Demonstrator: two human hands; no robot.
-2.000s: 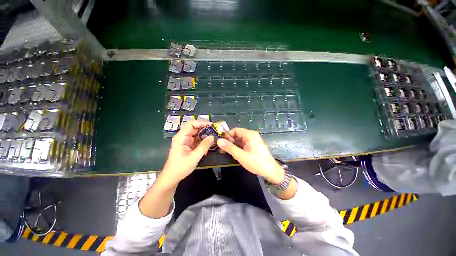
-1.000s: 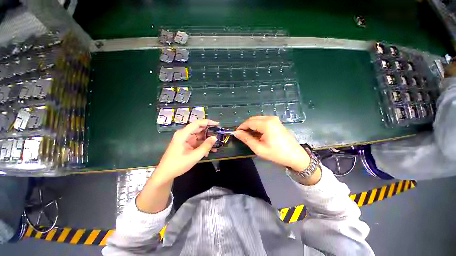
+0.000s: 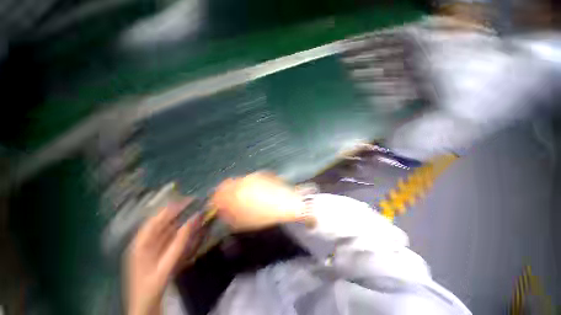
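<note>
The view is strongly blurred. My left hand [image 3: 154, 249] is at the lower left, its fingertips around a small dark device body [image 3: 195, 234], whose details are smeared. My right hand [image 3: 255, 200] is close on its right, fingers bent towards the device; whether it holds anything cannot be told. A yellow streak shows between the hands. Behind them lies the clear blister tray [image 3: 209, 138], with grey parts [image 3: 126, 191] smeared along its left side.
A pale metal rail [image 3: 246, 75] crosses the green bench diagonally. Another tray of dark units [image 3: 387, 71] is at the upper right, beside a person's pale sleeve [image 3: 473, 80]. Yellow-black floor tape [image 3: 412, 187] shows at the right.
The camera view has swung and tilted, blurring everything. Hands and tray appear further left, and the rail slants. My left hand still has the dark device; my right hand stays beside it.
</note>
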